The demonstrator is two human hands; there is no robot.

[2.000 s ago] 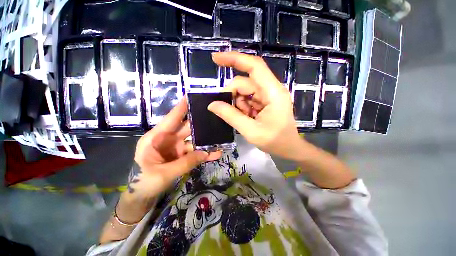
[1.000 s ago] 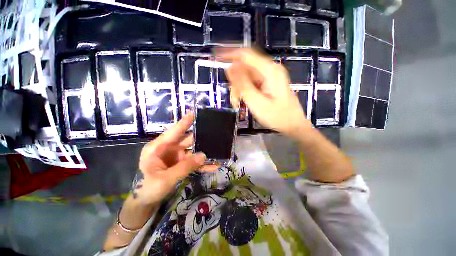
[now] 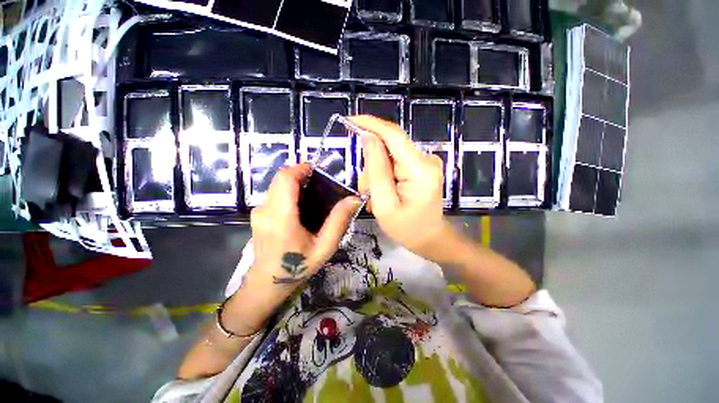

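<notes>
A clear-edged plastic part [image 3: 333, 191] with a black pad on its lower half is tilted in front of my chest. My left hand [image 3: 292, 216] grips its lower left side, with the thumb and fingers around the black pad. My right hand [image 3: 404, 177] is at its upper right side, with fingertips on the clear rim near the top and the thumb side by the right edge. Its right fingers partly hide the rim. The black parts tray [image 3: 355, 214] lies just beyond, with similar parts upright in its front row.
A sticker sheet [image 3: 260, 17] lies across the tray's back. A stack of sticker sheets [image 3: 595, 126] stands at the right. White waste matrix [image 3: 118, 236] with a black crumpled lump [image 3: 54, 169] is heaped at the left, above a red object [image 3: 67, 268].
The part has gone from nearly upright in my left hand to turned and tilted. My right hand has come down from above it onto its upper right side.
</notes>
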